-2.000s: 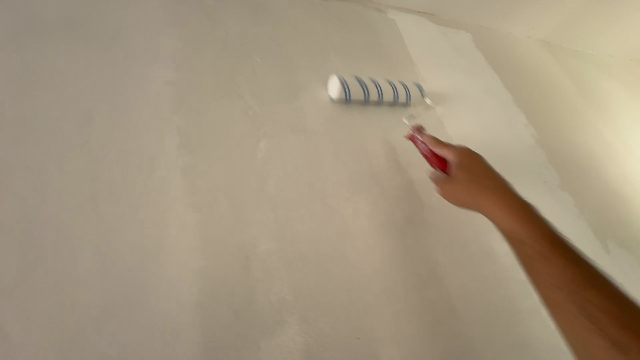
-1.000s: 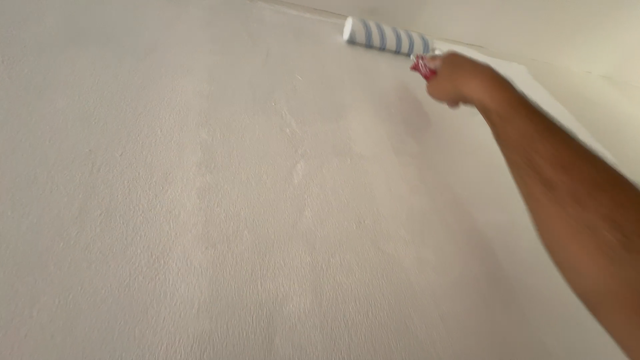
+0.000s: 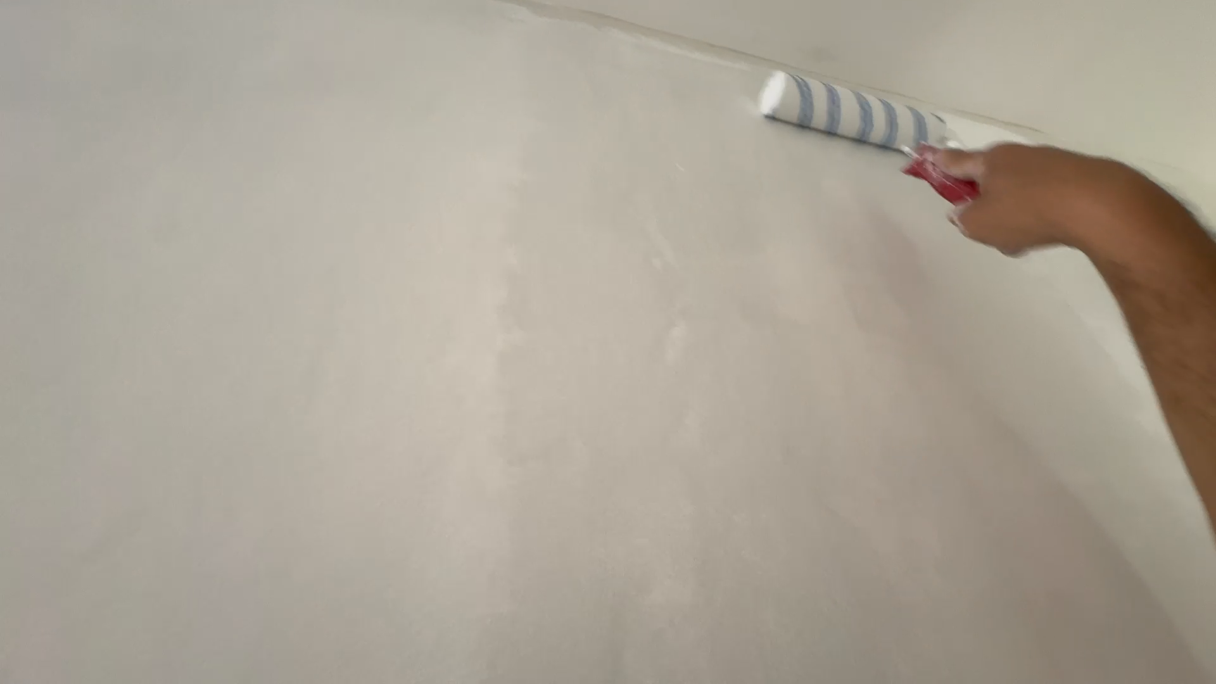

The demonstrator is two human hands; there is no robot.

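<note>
My right hand (image 3: 1026, 197) is closed around the red handle of a paint roller (image 3: 855, 112) at the upper right. The roller's sleeve is white with blue stripes and lies against the pale wall (image 3: 589, 380), just below the line where wall and ceiling meet. Its white end points left, and the sleeve slopes slightly down to the right. The hand and handle are a little blurred. My left hand is out of view.
The ceiling (image 3: 950, 47) spans the top right, with an uneven edge line (image 3: 665, 40) along the top of the wall. Faint ridges and whitish marks show on the middle of the wall.
Two seconds ago the roller was lower on the wall; it has moved up to near the ceiling edge, still held in my right hand. The view has shifted too.
</note>
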